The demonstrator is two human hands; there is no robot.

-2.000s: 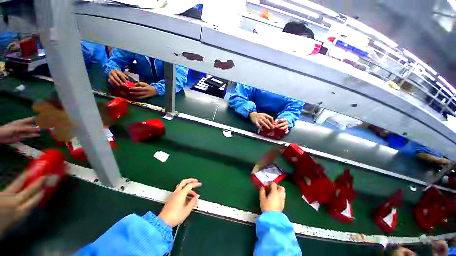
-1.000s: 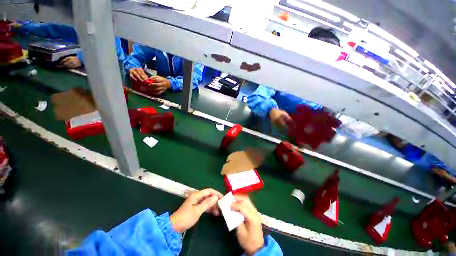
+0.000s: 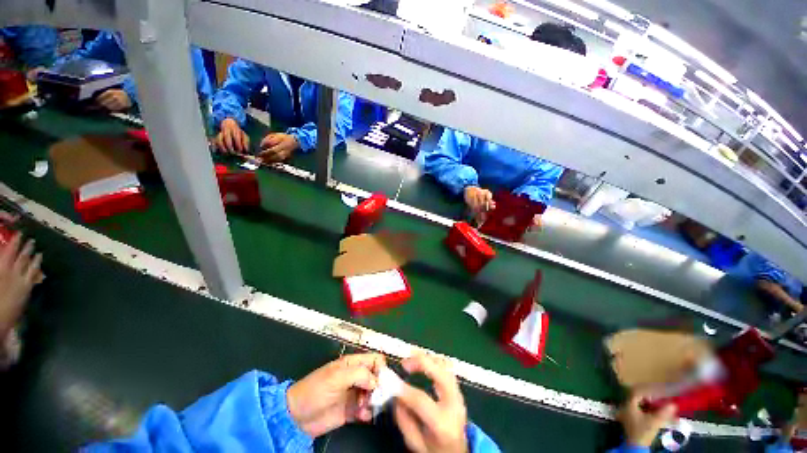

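Note:
My left hand [image 3: 341, 394] is low in the centre, its fingers pinched on a small white slip [image 3: 383, 391]. My right hand [image 3: 431, 405] is just right of it, its fingers curled close to the slip; whether they grip it is blurred. An open red carton [image 3: 378, 290] with white contents lies on the green belt just beyond my hands, its brown lid [image 3: 370, 254] standing up behind it. Both my hands are over the near worktop, apart from the carton.
A pale guide rail [image 3: 292, 314] and a grey post [image 3: 190, 159] stand before me. More red cartons [image 3: 528, 332] and white scraps [image 3: 475, 311] lie on the belt [image 3: 292, 257]. Workers in blue sleeves [image 3: 495, 164] sit opposite. Other people's hands show at far left and lower right.
My right hand left the open carton, and the white slip came between my hands. The cartons on the belt have shifted left. At lower right, another person's hand now reaches an open carton.

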